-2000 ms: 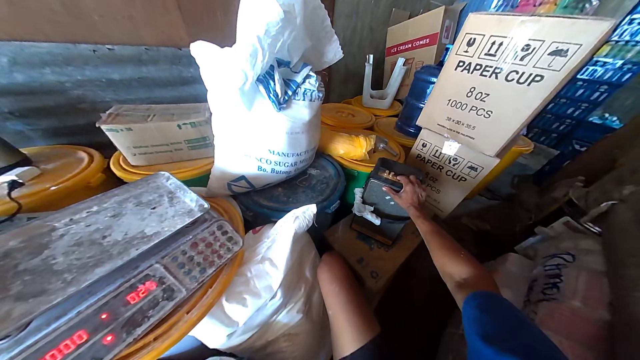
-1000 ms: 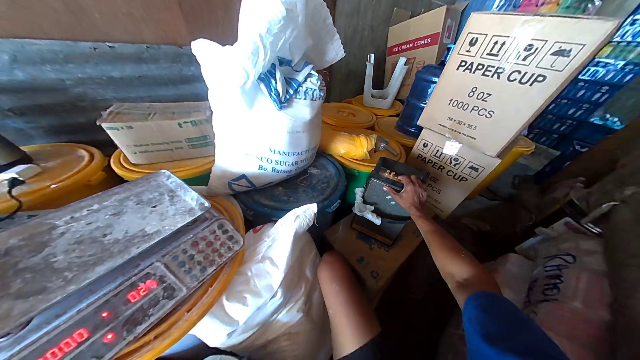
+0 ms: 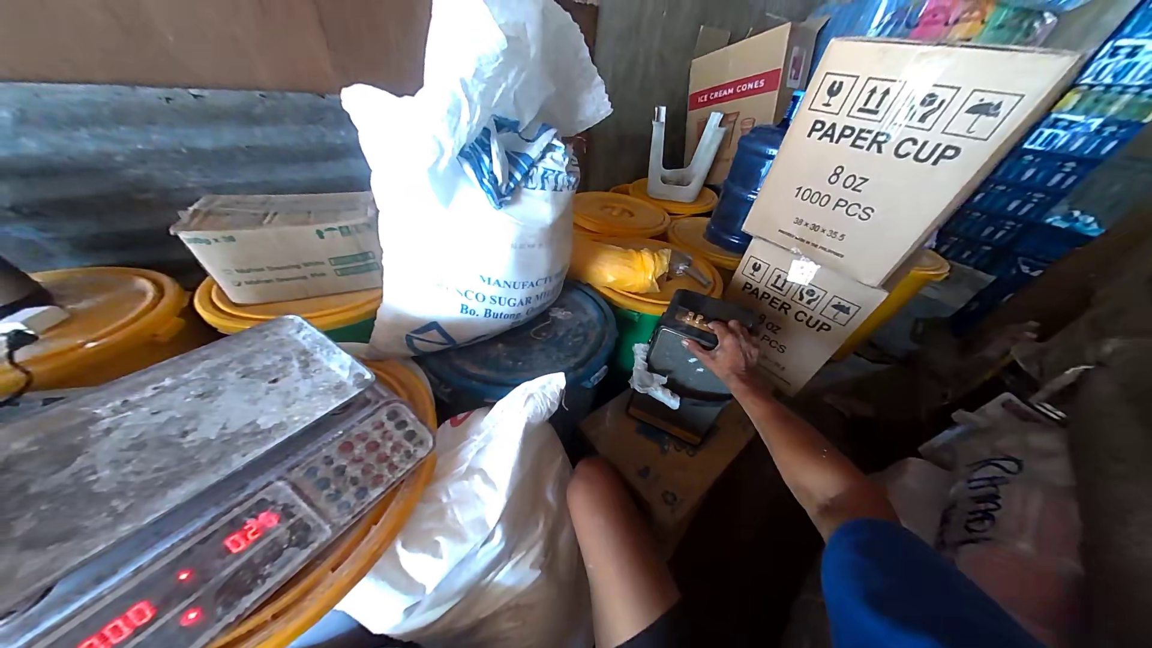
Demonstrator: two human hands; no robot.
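My right hand (image 3: 731,353) reaches out from the blue sleeve at lower right and rests at the upper right of a dark box-like device (image 3: 688,360). Its fingers lie by a row of brass-coloured parts on top; whether they grip or only touch cannot be told. A crumpled white plastic piece (image 3: 654,378) hangs at the device's left side. The device stands on a cardboard box (image 3: 661,459). My left hand is out of view. A digital weighing scale (image 3: 180,423) with lit red digits sits on a yellow-lidded bucket at the left.
A large white sugar sack (image 3: 468,234) stands on a blue drum (image 3: 558,342). Another white sack (image 3: 486,513) lies before my knee. Stacked paper cup cartons (image 3: 891,171), a blue water jug (image 3: 751,175) and yellow-lidded buckets (image 3: 621,214) stand behind. A marked plastic bag (image 3: 1008,504) is at the right.
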